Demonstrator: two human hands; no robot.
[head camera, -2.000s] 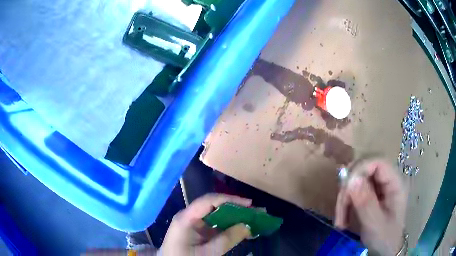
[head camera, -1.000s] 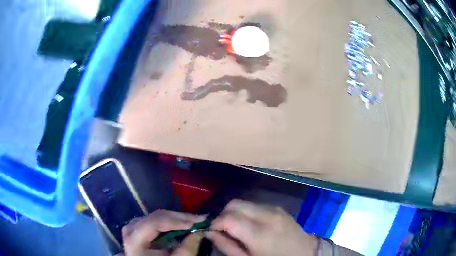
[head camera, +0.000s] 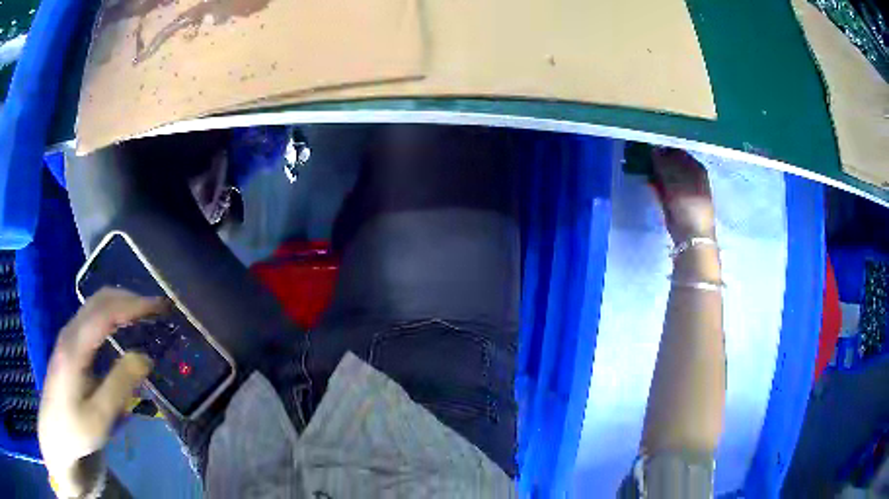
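My left hand (head camera: 93, 375) is at the phone (head camera: 200, 365), which lies on my left thigh with a lit screen and a red dot on it. The fingers are apart over the phone's left edge and screen. My right hand (head camera: 682, 185) reaches into the blue crate on the right, close under the bench edge. A dark green moulded part (head camera: 639, 159) shows at its fingertips, above the white liner (head camera: 634, 322). The bench edge hides part of this spot, so the grip is only partly visible.
The bench edge (head camera: 468, 115) with stained cardboard (head camera: 546, 58) crosses the top. A blue crate rim (head camera: 34, 127) stands at upper left. The right crate's blue wall (head camera: 570, 292) is beside my right thigh. Red plastic (head camera: 307, 278) shows between my legs. Dark ribbed parts (head camera: 15, 341) lie at far left.
The view has turned down to my lap. My hands have separated from around the green part: the left has moved to the phone, the right into the right-hand crate with a green part.
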